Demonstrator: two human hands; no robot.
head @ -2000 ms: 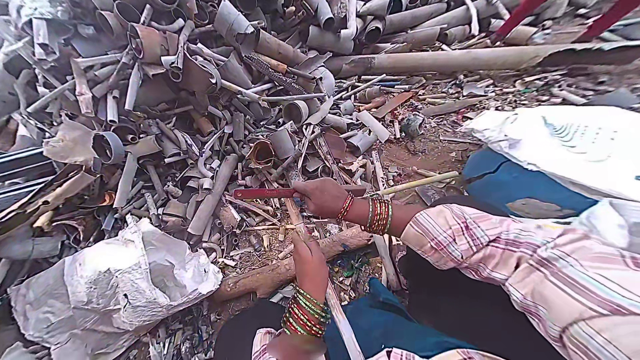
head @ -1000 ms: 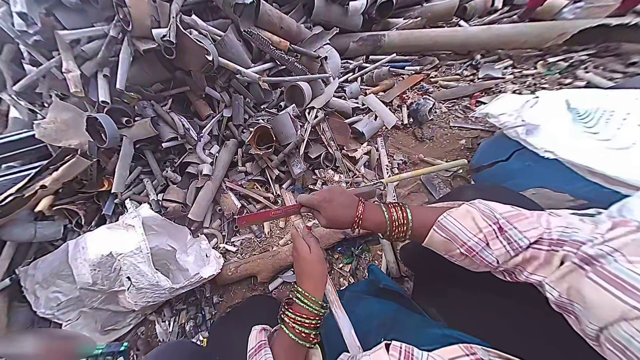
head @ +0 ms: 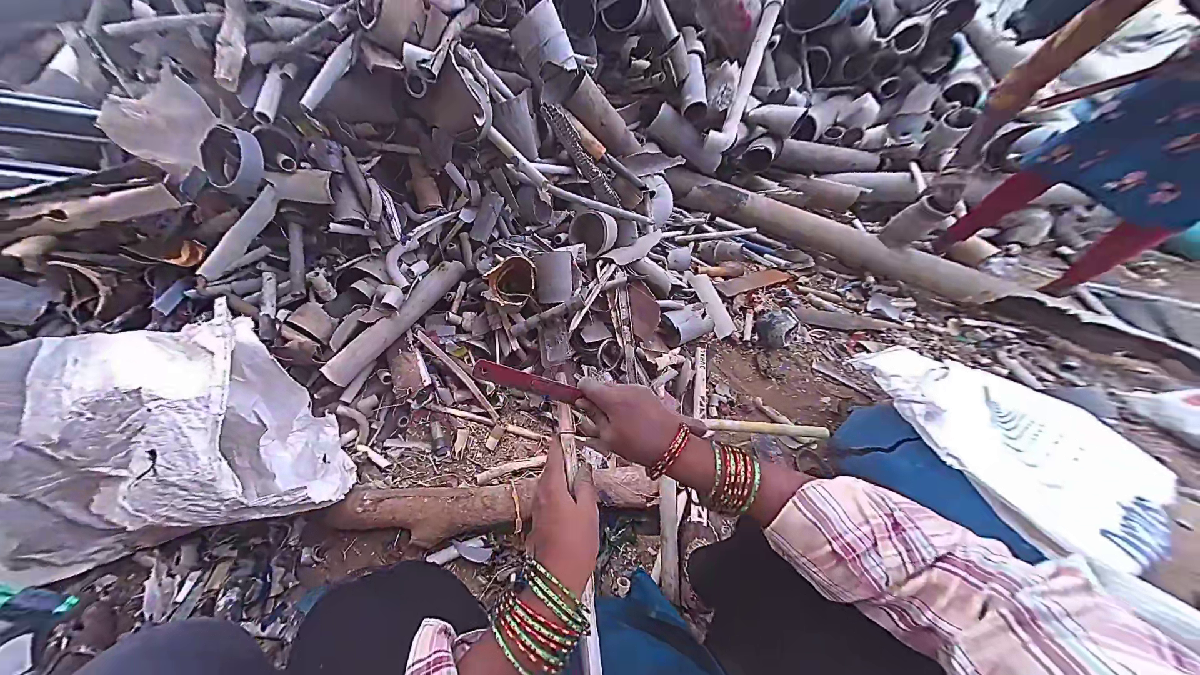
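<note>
My left hand [head: 565, 511], with green and red bangles at the wrist, grips a long, narrow pale strip [head: 566, 427] that runs from between my knees toward the scrap. My right hand [head: 630, 422] is closed on a flat red tool [head: 525, 380], perhaps a blade, whose far end points left. The tool lies across the strip near its upper end, just above my left hand. My right fingers hide part of the tool, and whether its edge touches the strip cannot be told. A wooden log [head: 431, 511] lies beneath my hands.
A heap of broken pipes [head: 394, 328] rises ahead. A white sack [head: 159, 422] lies left, and another white sack [head: 1022, 441] lies on blue cloth [head: 877, 445] at right. A long grey pipe [head: 825, 239] crosses behind. A person in red legwear [head: 1106, 258] stands at upper right.
The view has shifted, showing more of the heap and the person at upper right. Both hands keep their holds; the red tool's tilt has changed, its left end now higher than its right.
</note>
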